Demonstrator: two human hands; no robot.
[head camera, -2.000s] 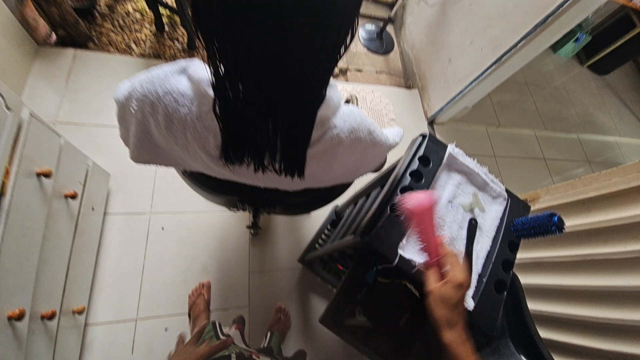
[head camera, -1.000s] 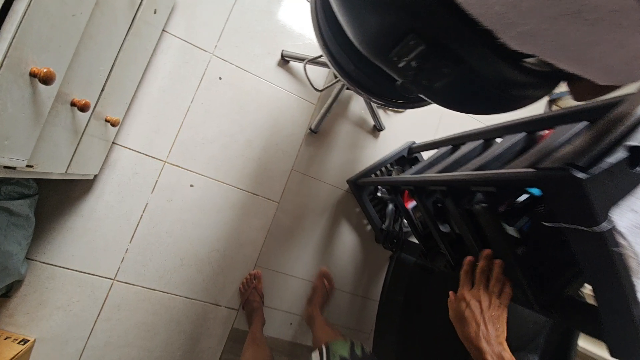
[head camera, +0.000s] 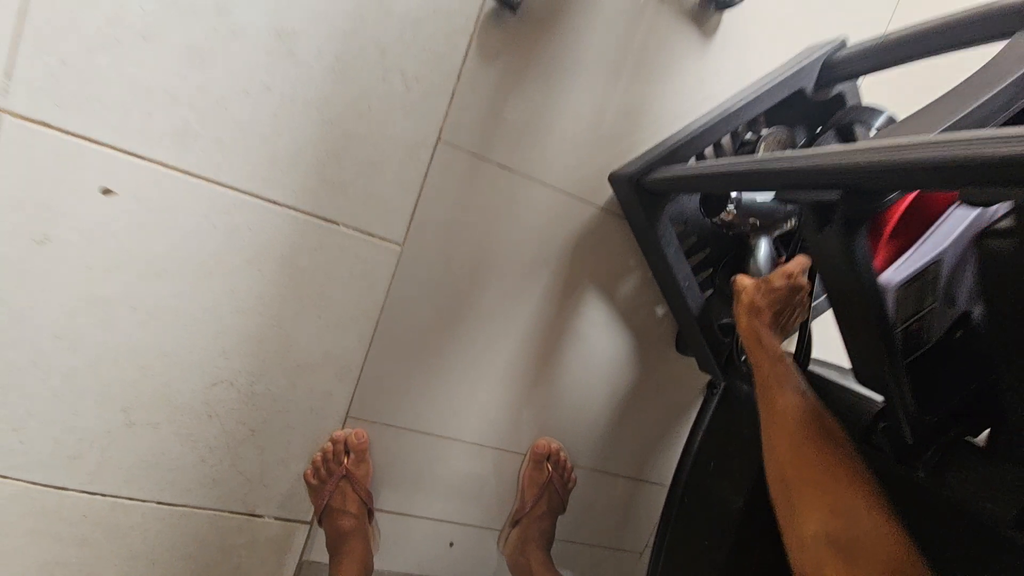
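My right hand reaches into the bottom shelf of a black trolley at the right of the view. Its fingers are closed around the grey handle of a hair dryer, whose dark, shiny barrel lies just beyond the knuckles. Black cable hangs beside the wrist. A round metallic-looking item lies deeper on the same shelf. My left hand is out of view.
A red item and a pale one sit in the trolley, right of my hand. Below it spreads a black surface. My feet in flip-flops stand on the tiled floor. Dark chair-base ends show at the top edge.
The pink object held two seconds ago is out of my right hand. That hand was empty beside the trolley one second ago and now grips the hair dryer. The view has swung down toward the floor.
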